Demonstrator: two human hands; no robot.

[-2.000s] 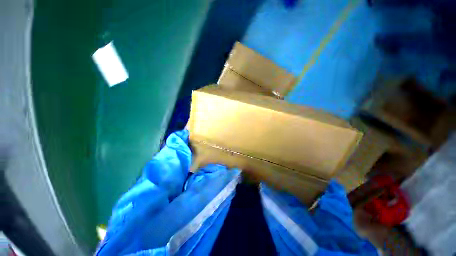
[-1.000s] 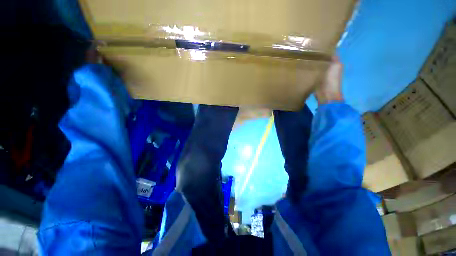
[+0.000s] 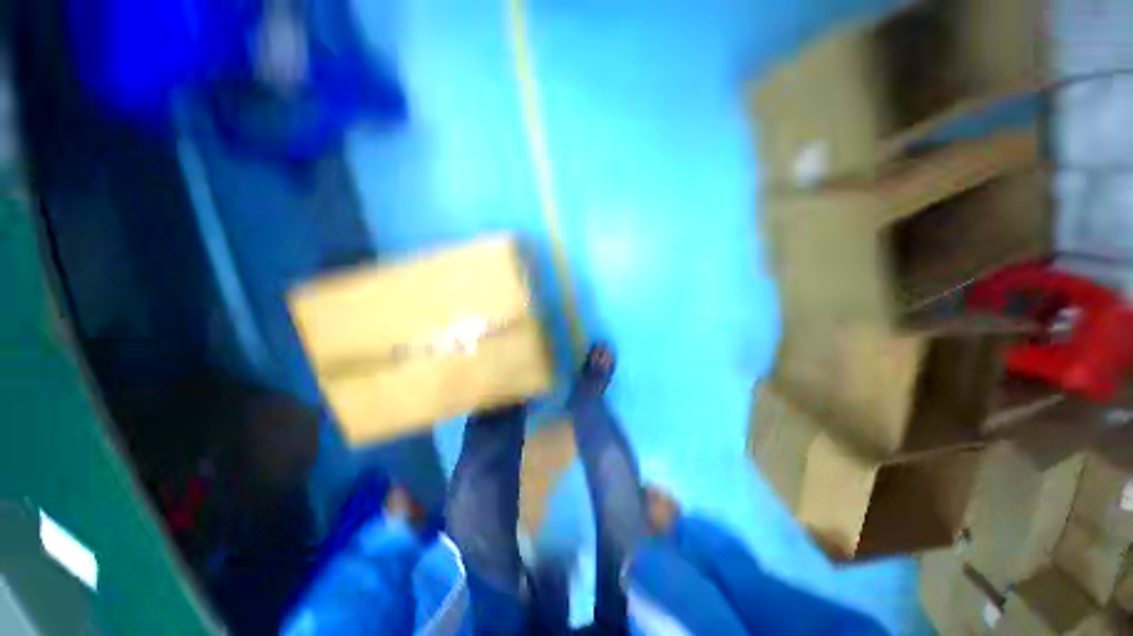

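A closed brown carton (image 3: 429, 342) with a shiny taped seam stands on the blue floor in front of my feet, slightly left of the middle. My left hand (image 3: 400, 507) is small and blurred at the end of its blue sleeve, below the carton and apart from it. My right hand (image 3: 661, 509) is low, right of my legs, away from the carton; it holds nothing that I can see. The fingers of both hands are too blurred to make out.
Open empty cartons (image 3: 913, 497) are stacked and strewn on the right, beside a red object (image 3: 1069, 326). A green bench top (image 3: 93, 435) runs along the left edge. A blurred person in blue (image 3: 236, 75) is at the upper left. A yellow line (image 3: 537, 137) crosses the floor.
The carton that was between my hands is now on the floor and my hands are off it. My view has swung, showing the open cartons on the right and the bench on the left.
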